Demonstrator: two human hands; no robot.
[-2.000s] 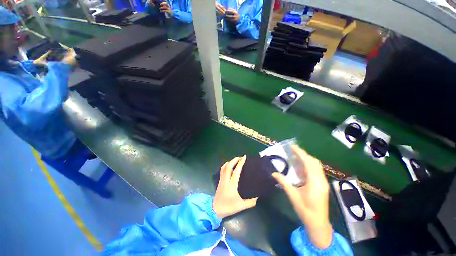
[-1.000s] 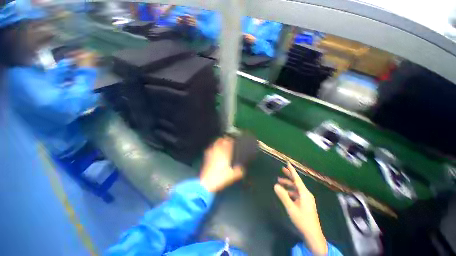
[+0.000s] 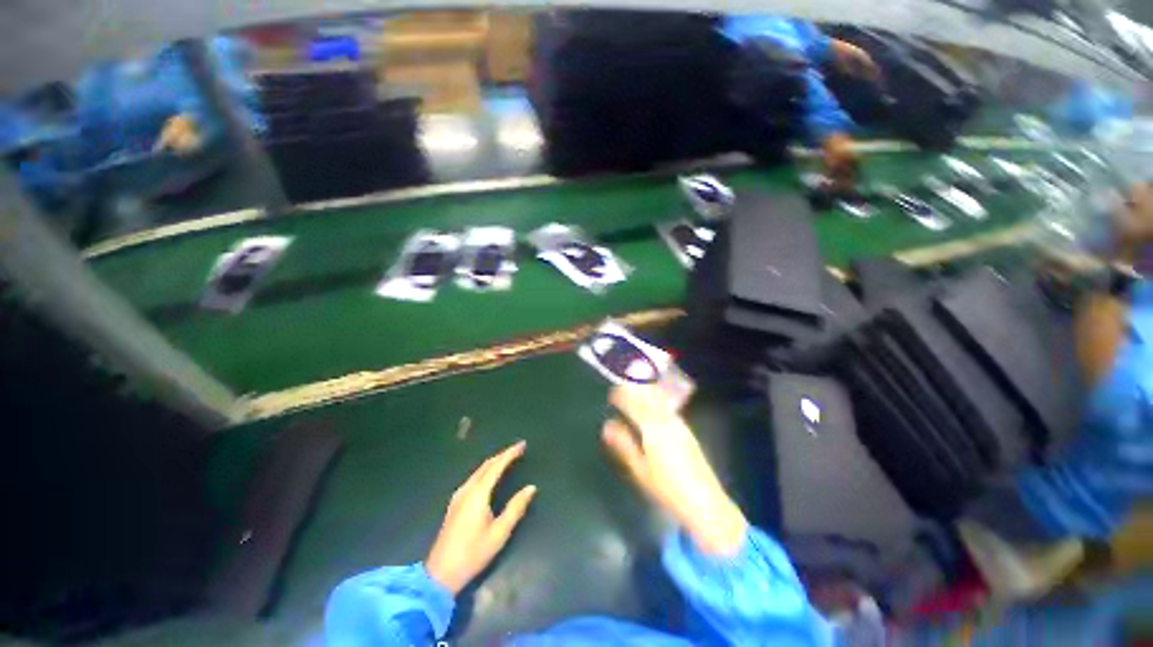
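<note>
A bagged black cable (image 3: 626, 358) lies by the belt's near edge, in a clear bag with a white area behind the coil. My right hand (image 3: 670, 455) is at the bag's lower end, fingertips over it and thumb apart; blur hides whether it grips. My left hand (image 3: 481, 521) is open and empty above the bench, left of my right hand. A flat black sleeve or case (image 3: 272, 518) lies on the bench at the left.
The green belt (image 3: 341, 335) carries several bagged cables (image 3: 487, 259) beyond the worn edge. Stacks of black sleeves (image 3: 835, 461) stand close at right. A dark pile (image 3: 101, 506) is at left. A worker's arm (image 3: 1098, 430) is at far right; others are beyond the belt. Boxes stand behind.
The view has swung right. The black sleeve has left my left hand, which is now empty. My right hand, earlier holding a bagged cable, then empty, is now at the bag by the edge.
</note>
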